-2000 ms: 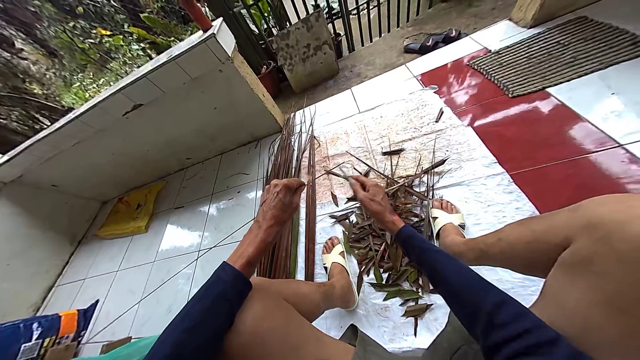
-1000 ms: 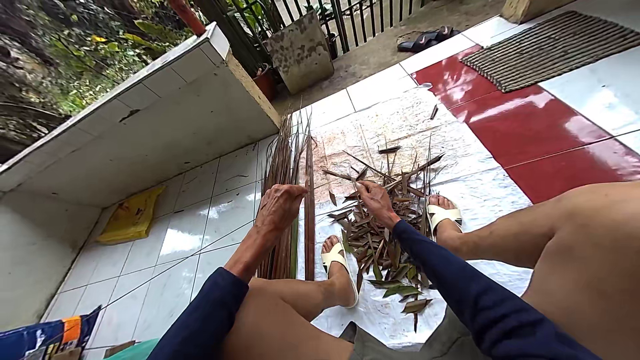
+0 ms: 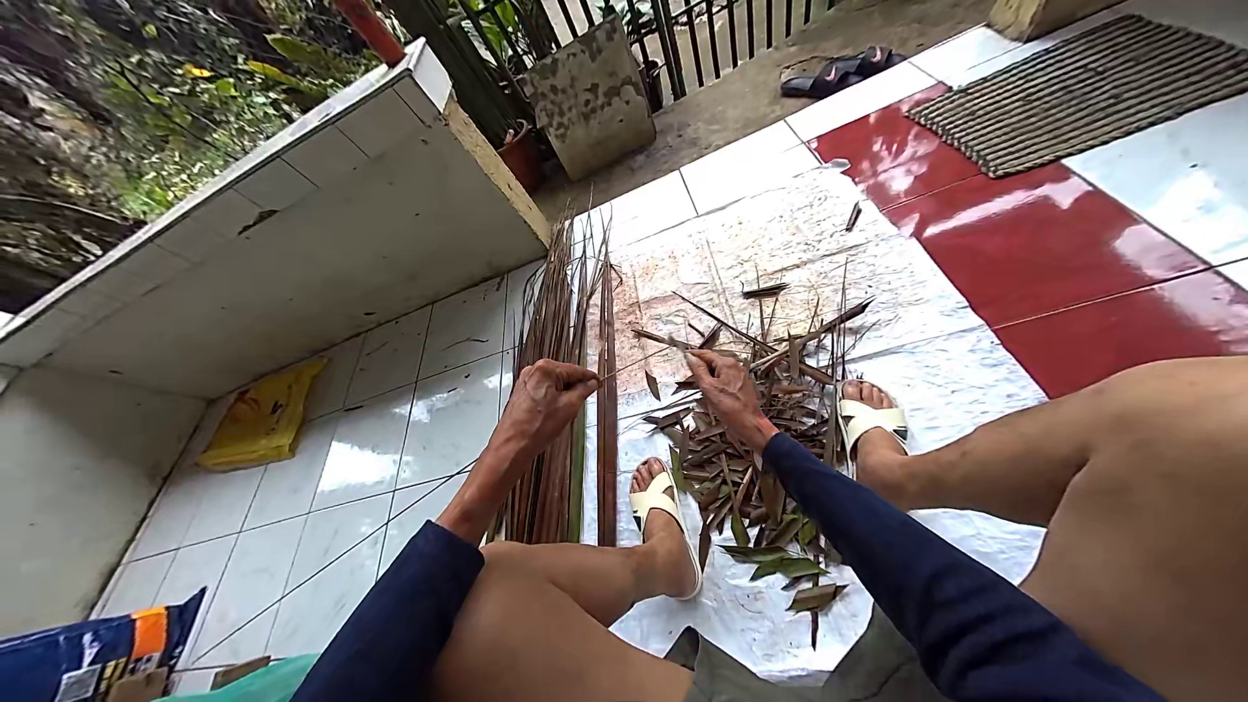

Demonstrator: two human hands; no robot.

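Note:
My left hand point(image 3: 551, 393) is closed on one end of a thin leaf midrib, above a bundle of long brown dried palm leaf strips point(image 3: 558, 458). That thin rib stretches across toward my right hand point(image 3: 726, 390), whose thumb and fingers pinch a narrow dark piece, perhaps a knife or a leaf scrap; which one I cannot tell. Below my right hand lies a heap of short cut leaf pieces point(image 3: 770, 478), brown with some green, on a white plastic sheet point(image 3: 936, 366). A long thin strand point(image 3: 322, 577) runs from beneath my left forearm toward the lower left.
My sandaled feet flank the leaf heap. A low tiled wall point(image 3: 322, 224) stands at the left, with a yellow plastic bag point(image 3: 265, 414) near its base. A blue package point(image 3: 97, 653) is at the lower left. Toward the upper right are a ribbed mat point(image 3: 1082, 93) and dark slippers point(image 3: 843, 73).

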